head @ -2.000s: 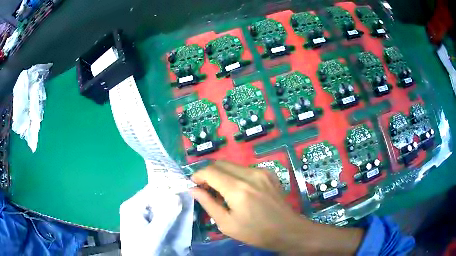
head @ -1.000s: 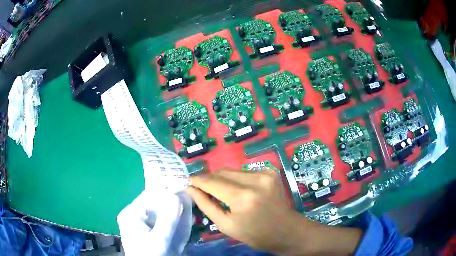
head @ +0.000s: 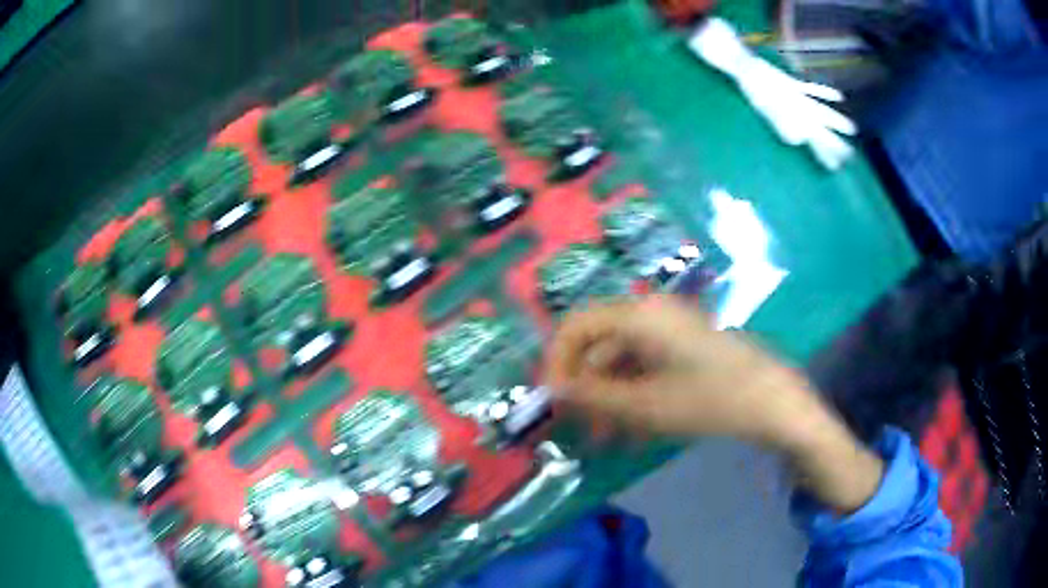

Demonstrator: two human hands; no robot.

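My bare right hand (head: 661,368) is over the lower right part of the clear tray (head: 549,480), fingers bent together beside a green circuit board (head: 477,362). The image is blurred, so I cannot tell whether a label is between the fingertips. Several green boards lie in rows in the tray, with red showing beneath. White labels show on the black edge parts of boards, such as this one (head: 405,273). The printed label strip (head: 109,534) runs down the lower left edge of the picture. My left hand is out of the picture.
A flat white glove (head: 776,94) lies on the green mat (head: 644,75) at the upper right. Blue cloth (head: 977,149) is beyond the mat's right edge. A dark surface (head: 149,69) lies behind the tray at the upper left.
The view has swung right, bringing the flat glove into sight. My right hand has left the strip and moved to the tray's right side. My gloved left hand and the black box are out of view.
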